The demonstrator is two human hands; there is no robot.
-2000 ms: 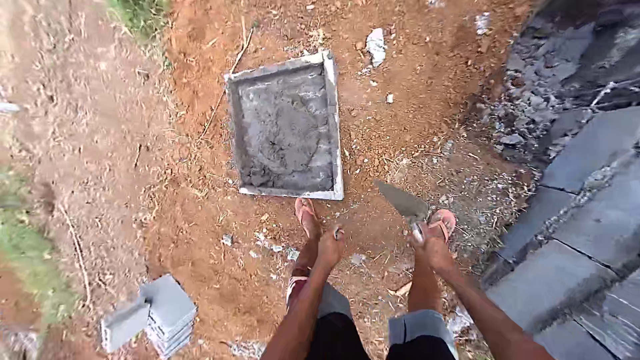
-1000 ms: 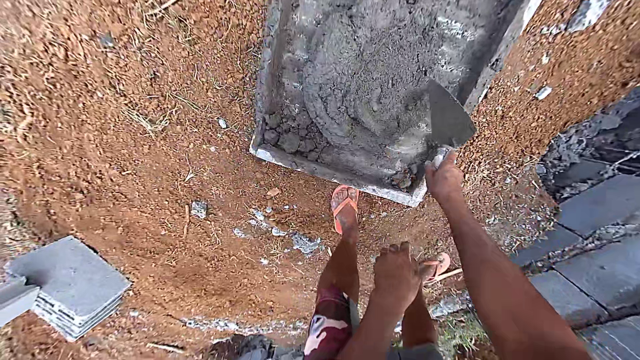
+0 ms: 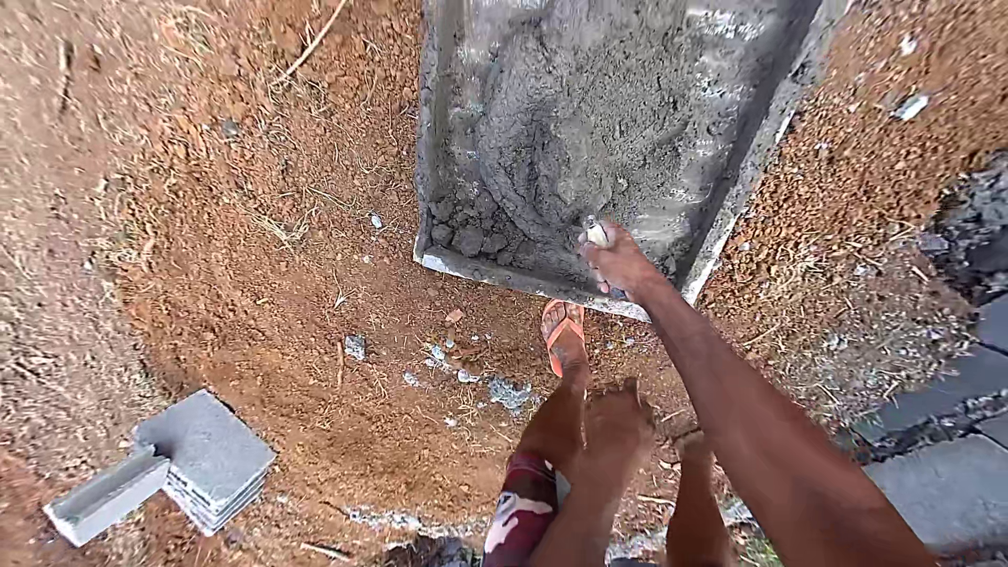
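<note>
My right hand (image 3: 618, 260) is closed around the handle of a trowel (image 3: 596, 233), over the near end of a mortar trough (image 3: 512, 279). The trowel's blade is mostly hidden from view. Wet grey mortar (image 3: 583, 134) covers the trough's floor, with lumps in the near left corner. My left hand (image 3: 618, 413) is lower, in front of my legs and outside the trough, slightly blurred; its fingers are curled, and whether anything is inside them cannot be seen.
My sandalled foot (image 3: 565, 335) stands against the trough's near edge. Stacked grey slabs (image 3: 206, 449) lie at the lower left, a further block (image 3: 110, 492) beside them. Grey blockwork (image 3: 949, 480) runs along the right. Small rubble (image 3: 510, 392) lies on the reddish soil.
The view has come closer to the trough. My right hand has moved from beside my leg to over the trough with the trowel. The blade, visible earlier, is now mostly hidden.
</note>
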